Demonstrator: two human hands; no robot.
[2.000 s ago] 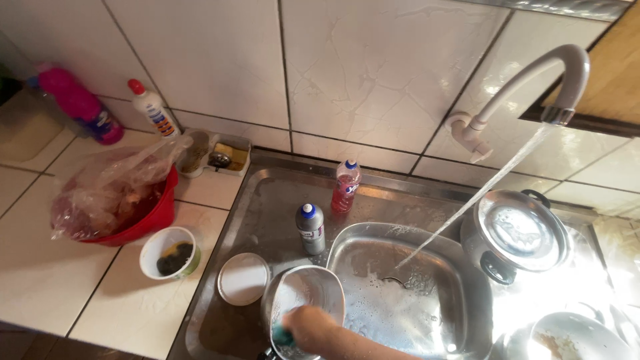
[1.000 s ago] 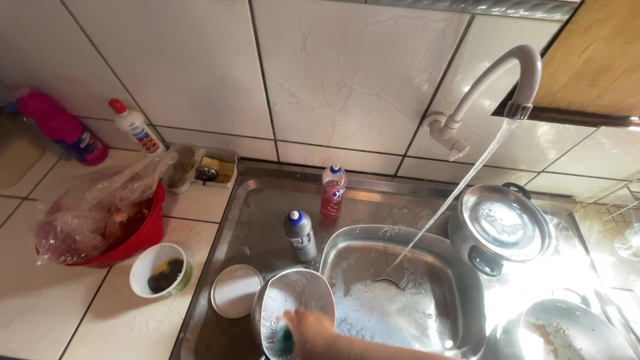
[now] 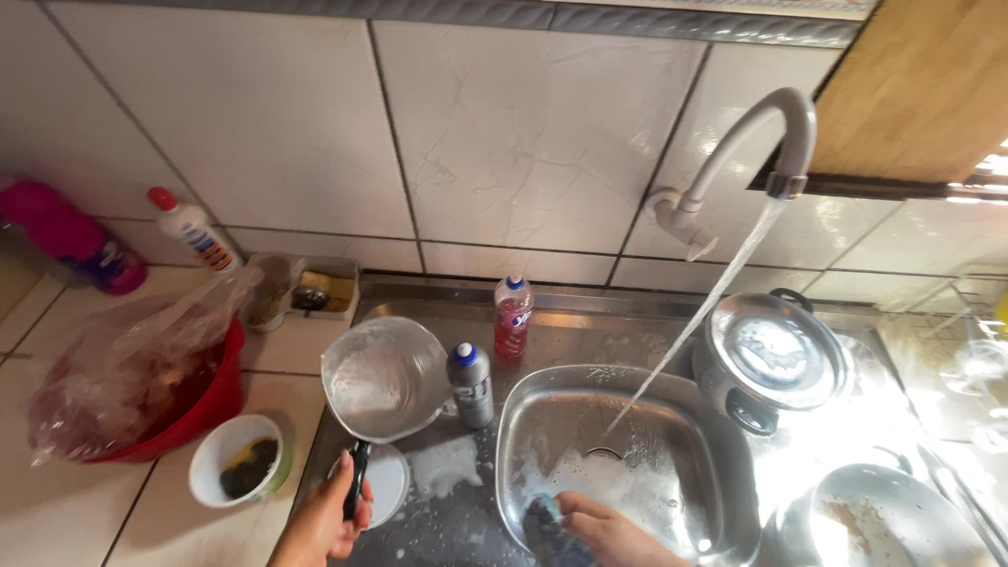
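Observation:
My left hand [image 3: 335, 508] grips the black handle of a metal saucepan [image 3: 386, 382], which is tilted over the left drainboard with its inside showing. A white round lid [image 3: 387, 487] lies partly behind that hand. At the basin's front left, my right hand [image 3: 594, 524] holds a wet sponge [image 3: 555, 535], greenish and dark. Water runs from the white faucet [image 3: 787, 134] into the steel sink basin [image 3: 709, 449], where suds lie around the drain. Foam also covers part of the drainboard. A grey bottle with a blue cap [image 3: 471, 386] stands close to the saucepan.
Behind the basin stands a bottle of pink liquid [image 3: 513, 319]. A lidded pot [image 3: 772, 354] and a stained pan [image 3: 890, 516] sit at right. Left are a red basin [image 3: 228, 394] with a plastic bag, a white tub [image 3: 209, 465], a divided holder [image 3: 346, 303] and a white bottle [image 3: 197, 232].
The saucepan has moved back and left, away from its spot by the basin's front left. My left hand has come into view on its handle. My right hand has moved from the saucepan to the basin.

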